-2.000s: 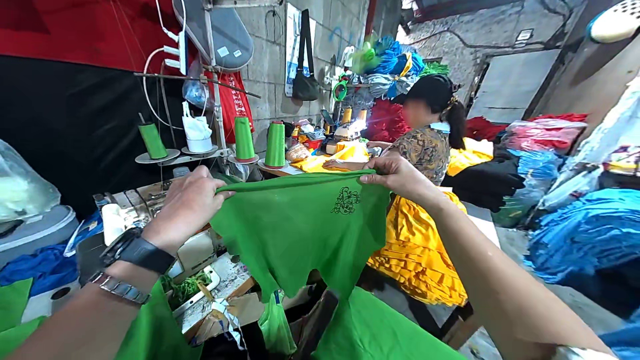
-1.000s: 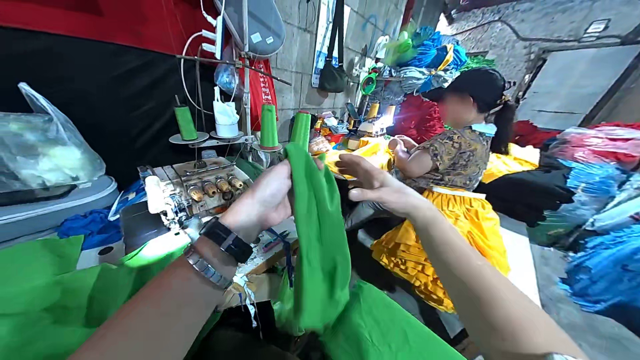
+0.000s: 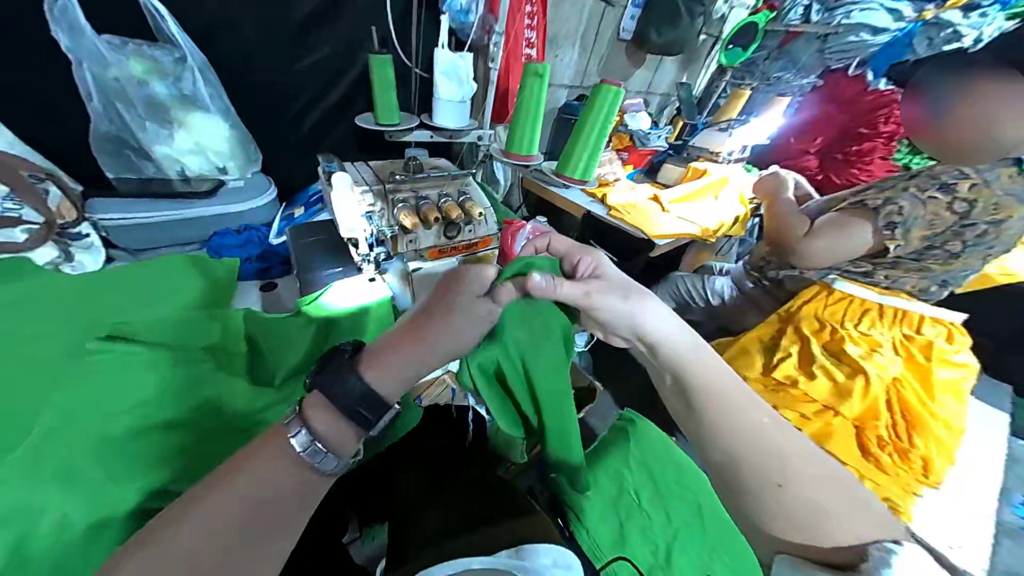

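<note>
A bunched piece of green fabric [image 3: 524, 360] hangs from both hands, in front of the overlock sewing machine [image 3: 424, 208]. My left hand [image 3: 460, 308], with a black watch and a metal bracelet on its wrist, grips the fabric's upper edge. Thumb and fingers of my right hand [image 3: 588, 284] pinch the same edge, close beside the left. More green fabric [image 3: 128, 376] spreads over the table at left and reaches the lit needle area. Another green piece [image 3: 648, 496] lies across the lap at lower right.
Green thread cones [image 3: 592, 132] stand behind the machine. A plastic bag [image 3: 160, 120] rests on a grey case [image 3: 184, 212] at left. On the right a co-worker [image 3: 904, 208] sits at another table with yellow fabric [image 3: 680, 204], beside a stack of yellow garments [image 3: 872, 376].
The green fabric, held spread wide between both hands two seconds ago, is now gathered. My right hand has closed on it beside my left hand. The view has turned down toward the machine.
</note>
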